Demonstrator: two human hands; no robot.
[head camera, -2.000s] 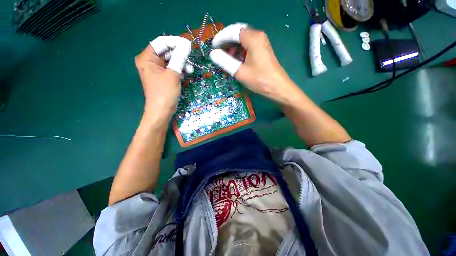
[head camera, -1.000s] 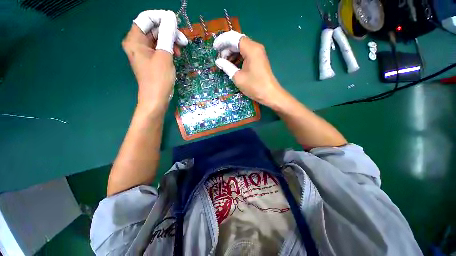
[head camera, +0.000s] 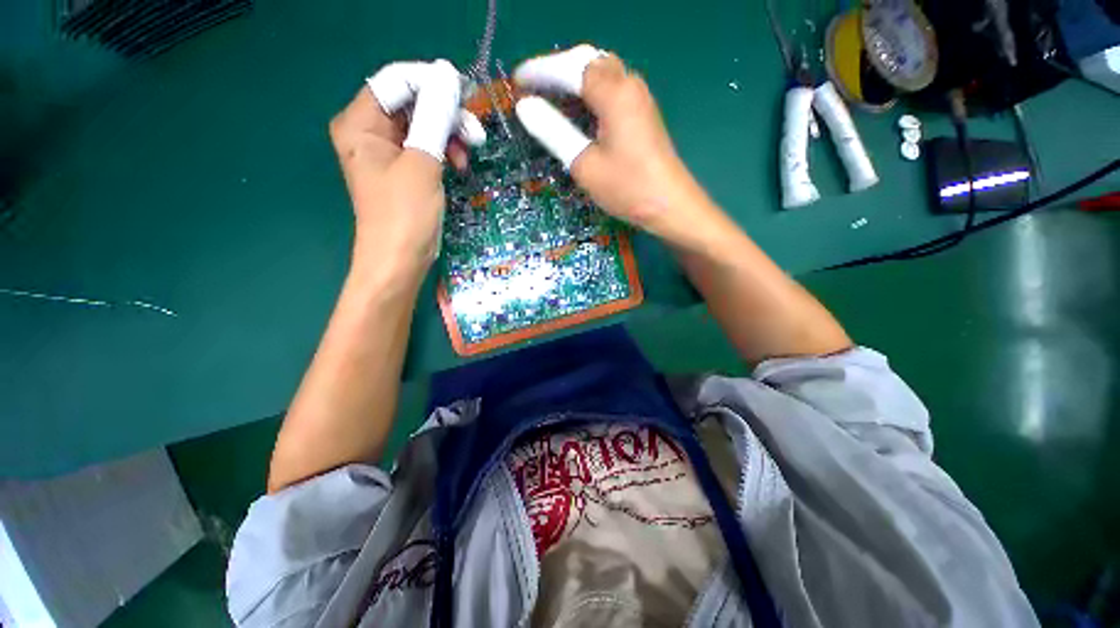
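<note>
The green circuit board panel (head camera: 528, 245) lies in its orange-brown fixture (head camera: 553, 334) in front of me, its near end glossy and bright. Thin grey twisted leads (head camera: 488, 37) stand at its far edge between my hands. My left hand (head camera: 412, 135), with white finger cots, is over the panel's far left corner, fingers curled; whether they pinch a lead is hidden. My right hand (head camera: 614, 135), also in white finger cots, is over the far right part, its thumb and forefinger apart with nothing seen between them.
White-handled pliers (head camera: 816, 141), a yellow roll (head camera: 847, 61), small white discs (head camera: 909, 137) and a black box (head camera: 980, 174) with a glowing strip lie at right. Solder wire (head camera: 92, 299) lies at left. Stacked panels (head camera: 154, 19) are far left, a grey box (head camera: 98, 528) below.
My left hand has moved right and slightly nearer over the panel. My right thumb and forefinger have spread apart. The leads at the far edge show at changed positions.
</note>
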